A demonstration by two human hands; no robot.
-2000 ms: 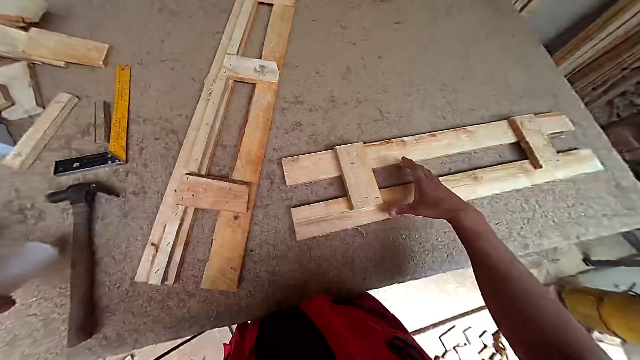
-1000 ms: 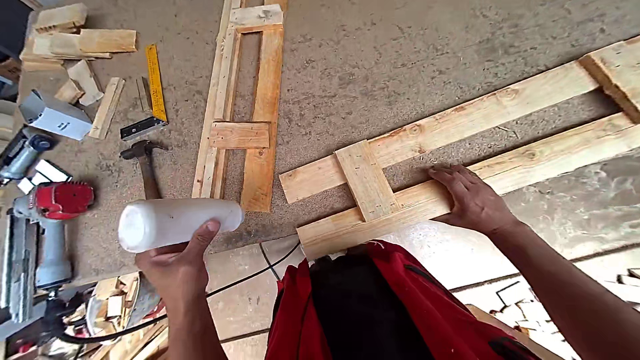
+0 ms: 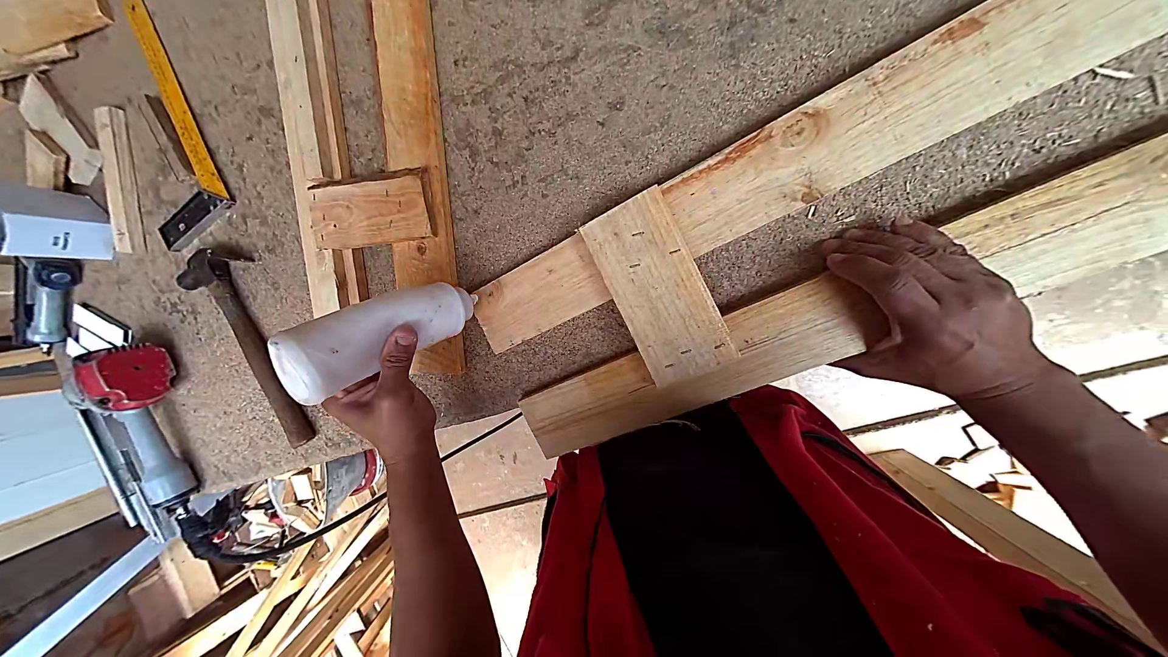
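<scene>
My left hand (image 3: 388,401) grips a white plastic squeeze bottle (image 3: 365,342), tilted with its nozzle close to the end of a long wooden slat (image 3: 511,315). My right hand (image 3: 931,310) rests over the nearer slat (image 3: 785,333) of the same frame, fingers on its far edge and thumb on the near side. A short stapled crosspiece (image 3: 652,283) joins the two slats. This frame lies at an angle along the table's front edge. Left of it lies a second slatted frame (image 3: 415,109) with its own short crosspiece (image 3: 370,212).
A claw hammer (image 3: 246,342) and a try square with a yellow blade (image 3: 173,91) lie on the worktable (image 3: 547,91) at left. Beyond them are wood offcuts (image 3: 119,173). A red and grey pneumatic nailer (image 3: 137,401) with a black hose sits at the left edge. Wood scraps (image 3: 310,584) lie below the table.
The bottle in my left hand has moved from the far left edge toward the near frame's end. My right hand is still at the nearer slat, which now overhangs the table edge. The view has shifted closer.
</scene>
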